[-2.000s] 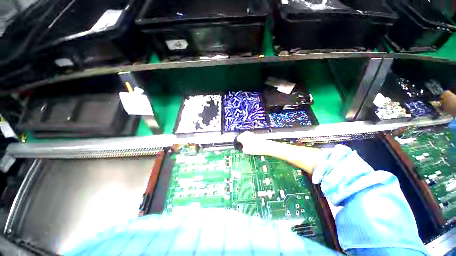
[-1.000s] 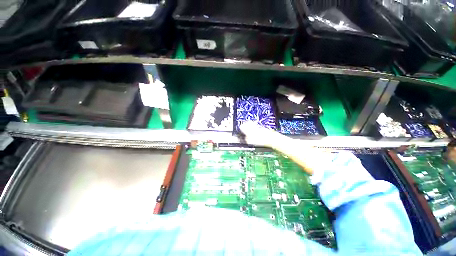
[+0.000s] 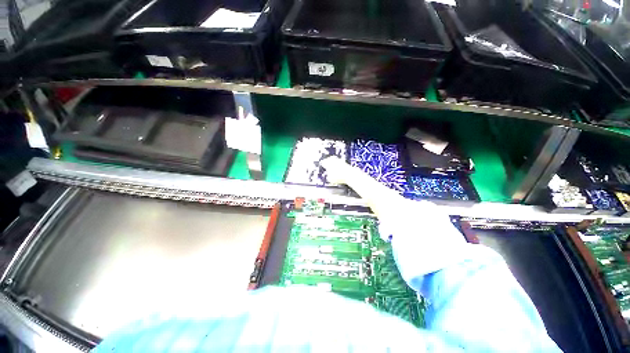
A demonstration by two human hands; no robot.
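Observation:
My right hand (image 3: 338,171) reaches in from the lower right, its fingertips over the bin of white connectors (image 3: 308,163). The fingers are small and overexposed, so I cannot tell whether they hold a part. The bin of blue capacitors (image 3: 377,163) is just right of the hand, and a bin of finer blue components (image 3: 438,187) is right of that. The green printed circuit board (image 3: 327,251) lies below the shelf, its right part hidden by my sleeve and its near edge by my clothing. My left hand is not in view.
A red-brown carrier bar (image 3: 265,247) edges the board. Bare metal plate (image 3: 159,251) lies to the left, and the conveyor rail (image 3: 159,185) runs behind. Black totes (image 3: 366,58) stand on the upper shelf. Another board (image 3: 608,255) is at the far right.
My right hand has moved from the rail at the board's far edge, past the blue capacitor bin, to the white connector bin. The view has shifted left, so the scene sits further right.

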